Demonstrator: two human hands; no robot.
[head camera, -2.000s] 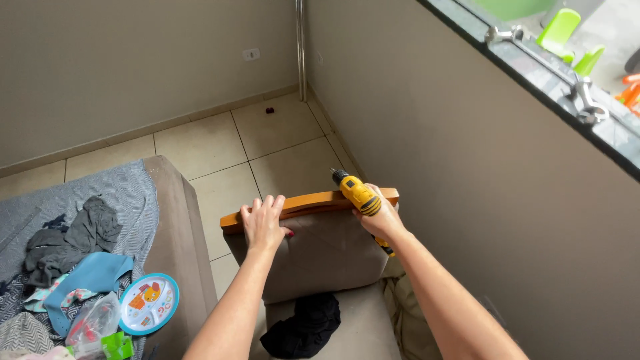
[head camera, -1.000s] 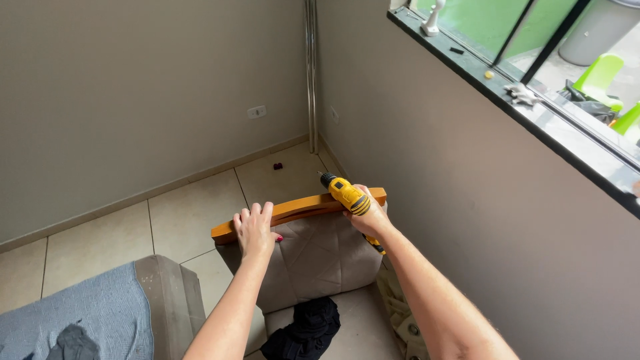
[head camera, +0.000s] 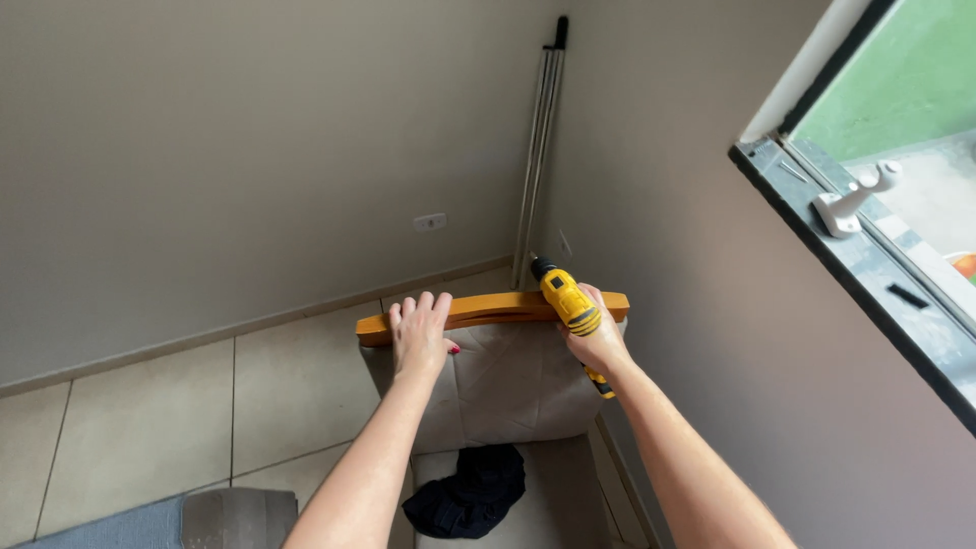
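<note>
My left hand (head camera: 419, 335) grips the wooden top rail (head camera: 496, 306) of an upholstered chair, its fingers over the rail and its thumb against the padded backrest (head camera: 503, 381). In my right hand (head camera: 598, 339) is a yellow and black cordless drill (head camera: 568, 301), its chuck tilted up and to the left, beyond the rail near the corner. The right hand rests at the right end of the rail. The drill's base shows below that hand. A crumpled black cloth (head camera: 473, 492) lies on the chair seat (head camera: 549, 488).
Metal poles (head camera: 540, 152) lean in the room corner. A power outlet (head camera: 430, 222) is on the left wall. At the right, a stone windowsill (head camera: 877, 252) bears a white bracket (head camera: 854, 200) and a small black piece (head camera: 907, 296). A sofa part with blue fabric (head camera: 114, 526) is at lower left.
The view has swung up and to the right, so the cloth-strewn sofa has mostly left the frame. Both hands keep their places on the chair, the drill still in the right one.
</note>
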